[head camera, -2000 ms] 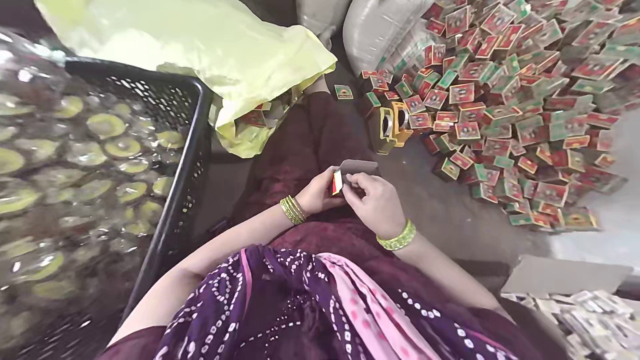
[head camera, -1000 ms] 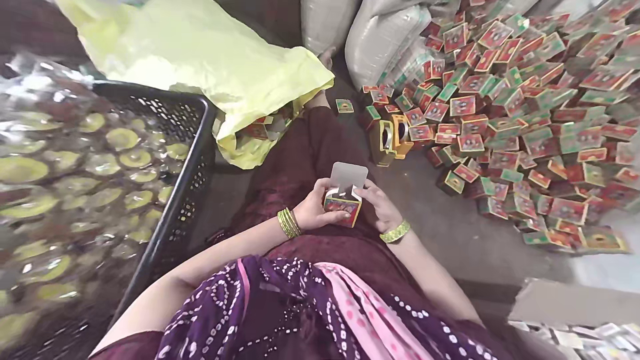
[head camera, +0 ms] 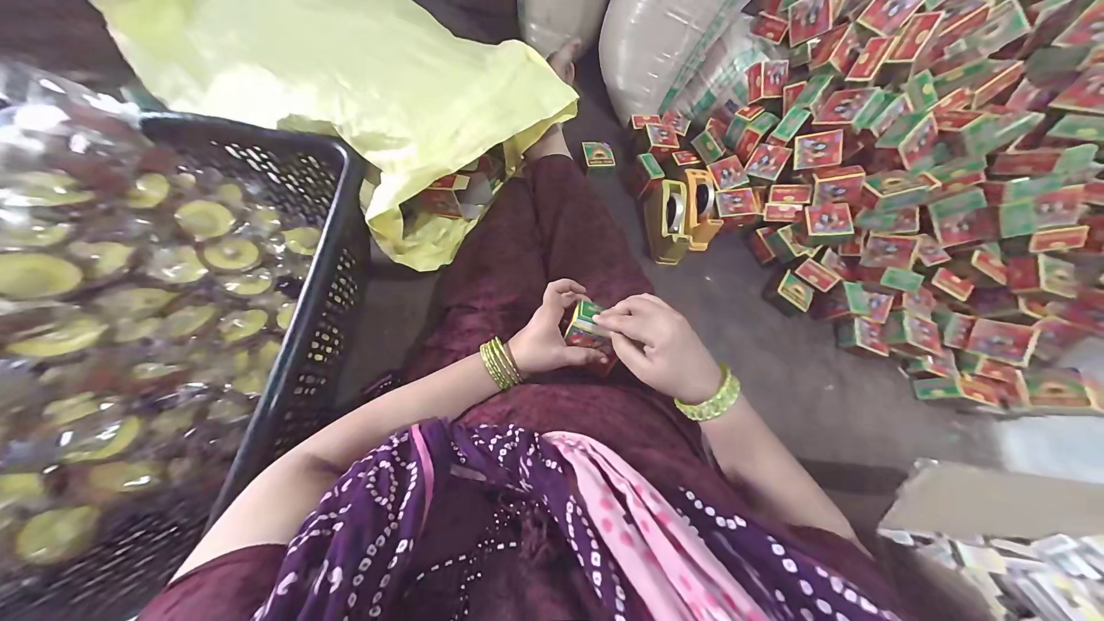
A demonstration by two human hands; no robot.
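Observation:
A small red and green cardboard box (head camera: 586, 324) is held over my lap, its green end facing up. My left hand (head camera: 552, 332) grips it from the left, thumb below and fingers above. The fingertips of my right hand (head camera: 657, 343) touch the green end from the right. The box's flap appears folded down. Part of the box is hidden behind my fingers.
A black plastic crate (head camera: 332, 259) of clear-wrapped yellow-green round items stands left. A yellow plastic bag (head camera: 388, 95) holds similar boxes. Many boxes (head camera: 828, 220) are heaped right, beside yellow tape dispensers (head camera: 671, 220), below white sacks (head camera: 660, 47). A cardboard carton (head camera: 992, 500) sits lower right.
The grey flap that stood up from the box one second ago is down, and the green end shows. My right hand has moved over the top of the box.

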